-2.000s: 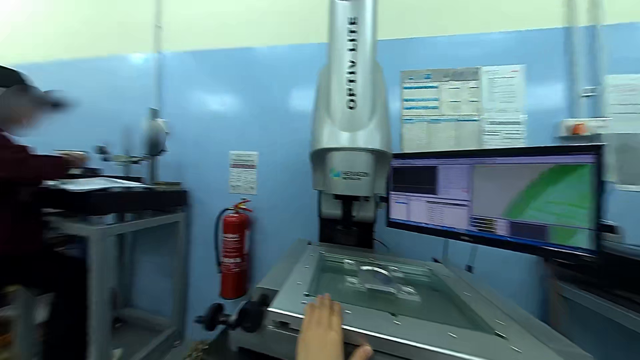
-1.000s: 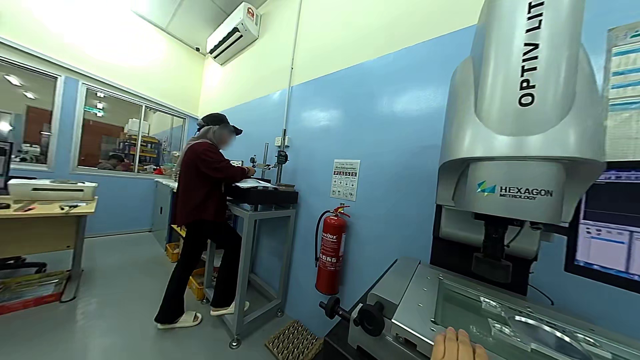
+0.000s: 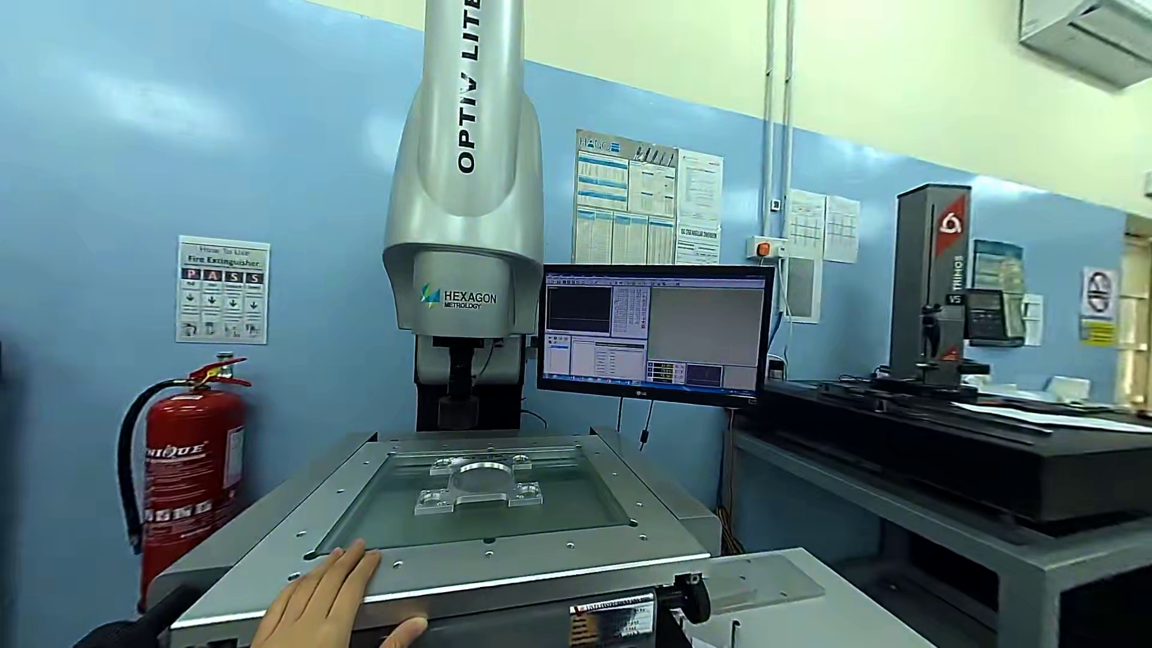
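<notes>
My left hand (image 3: 326,596) lies palm down on the front left edge of the metal stage frame (image 3: 450,565) of an optical measuring machine, thumb spread to the right over the front edge. It holds nothing. On the stage glass (image 3: 562,517), beyond my hand, sits a shiny machined part (image 3: 481,486) with a round central ring and corner feet. The machine's grey measuring head (image 3: 465,288) and dark lens (image 3: 458,409) are behind and above the part. A knob (image 3: 691,597) is at the stage's front right. My right hand is out of view.
A monitor (image 3: 657,333) stands behind the stage at right. A red fire extinguisher (image 3: 193,468) hangs on the left wall. At right, a height gauge (image 3: 931,288) stands on a dark surface plate (image 3: 972,459) on a grey metal stand. A small white table (image 3: 810,603) adjoins the stage.
The view has swung left and then back right. The monitor's image pane showed a green curved shape two seconds ago and is plain grey now. My left hand still rests on the stage edge.
</notes>
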